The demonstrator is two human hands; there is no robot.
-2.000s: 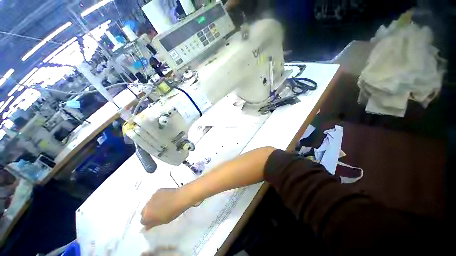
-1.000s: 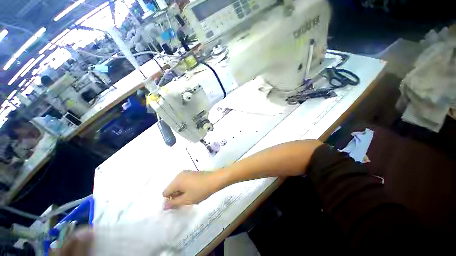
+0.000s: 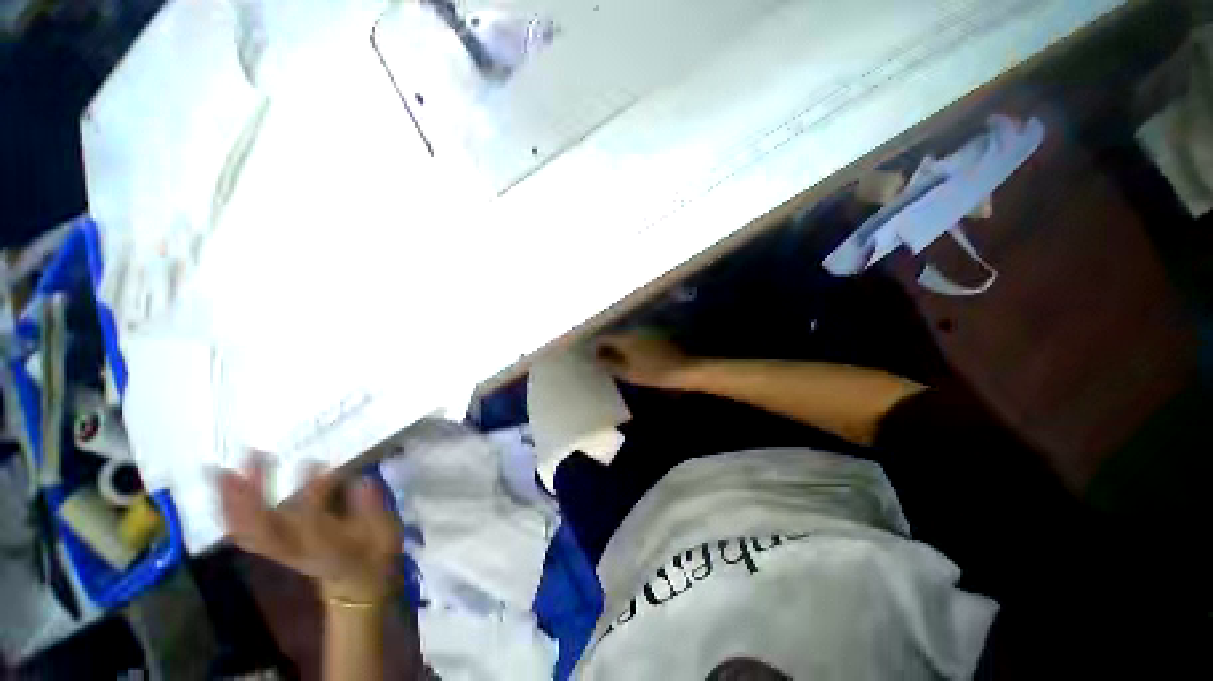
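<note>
My right hand [image 3: 639, 359] is under the table's front edge, its fingers at the top of small off-white cloth pieces [image 3: 575, 403] that hang down there. The grip is partly dark and hard to make out. My left hand [image 3: 315, 526] is blurred, palm down with fingers spread, over the table's front left edge, and holds nothing that I can see. Thin white cloth [image 3: 173, 253] lies on the left part of the white table [image 3: 745, 120], nearly the same colour as it. White pieces [image 3: 472, 532] fill a blue crate [image 3: 569, 585] below the edge.
A blue basket [image 3: 96, 545] with thread cones [image 3: 117, 482] stands at the table's left end. White scraps [image 3: 944, 200] with a loop hang beyond the front edge at right. Printed white cloth [image 3: 785, 559] covers my lap. Part of the needle area [image 3: 499, 40] shows at the top.
The view has tilted down to the table edge and lap. My right hand has left the tabletop for below the edge. My left hand, a blur at the bottom before, now shows spread.
</note>
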